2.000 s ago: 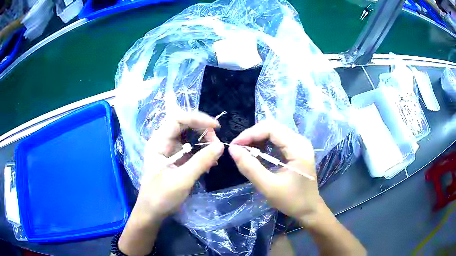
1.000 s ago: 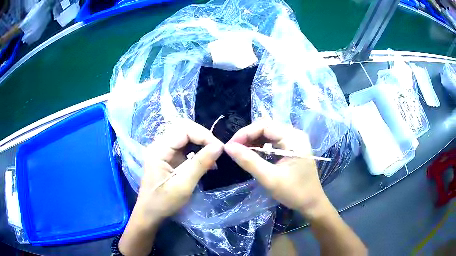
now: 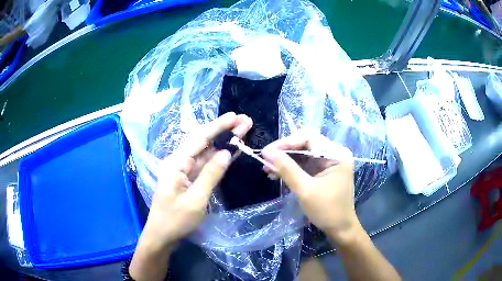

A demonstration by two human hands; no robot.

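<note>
My left hand pinches a small black housing between thumb and fingers, above the open bag. A white connector piece sits at the housing's right side, with pale lead wires running from it to my right hand. My right hand pinches the leads between thumb and index finger. A straight white sleeve lies across my right fingers and sticks out to the right. Dark bulk parts fill the clear plastic bag liner below both hands.
A blue tray is at the left. A clear bin with white strips and bagged white parts are at the right. A metal post stands at the upper right, by the green belt. A red object is at the right edge.
The black housing now shows in my left fingertips, with the white connector piece beside it. My hands were nearly touching and are now slightly apart, with leads between them.
</note>
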